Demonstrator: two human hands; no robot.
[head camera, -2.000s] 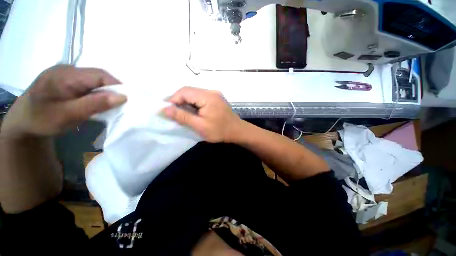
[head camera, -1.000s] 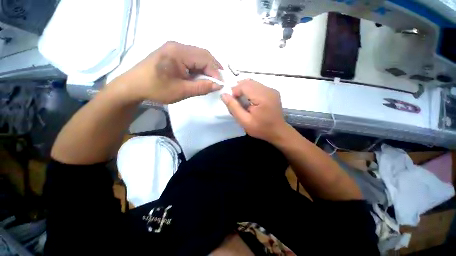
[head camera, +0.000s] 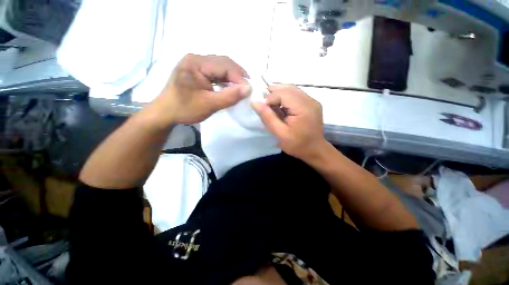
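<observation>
A white cut piece (head camera: 231, 139) hangs from both hands over the table's front edge and down to the lap. My left hand (head camera: 207, 89) pinches its upper edge between thumb and fingers. My right hand (head camera: 290, 117) pinches the same edge just to the right, with the fingertips of both hands close together. The cloth between the fingertips is small and blown out, so its fold cannot be told. The needle and presser foot area (head camera: 325, 42) of the sewing machine is behind and to the right of the hands, apart from the cloth.
A stack of white pieces (head camera: 114, 47) lies at the table's left. A phone (head camera: 389, 54) and pinkish thread snips (head camera: 461, 121) lie at the right. White pieces (head camera: 176, 189) rest left of the lap. Fabric scraps (head camera: 469, 214) lie below the table at the right.
The hands have come together at the cloth's edge from wider apart, the left moving rightward. Over the last second they stay pinched there. The camera view has shifted, moving the table things rightward.
</observation>
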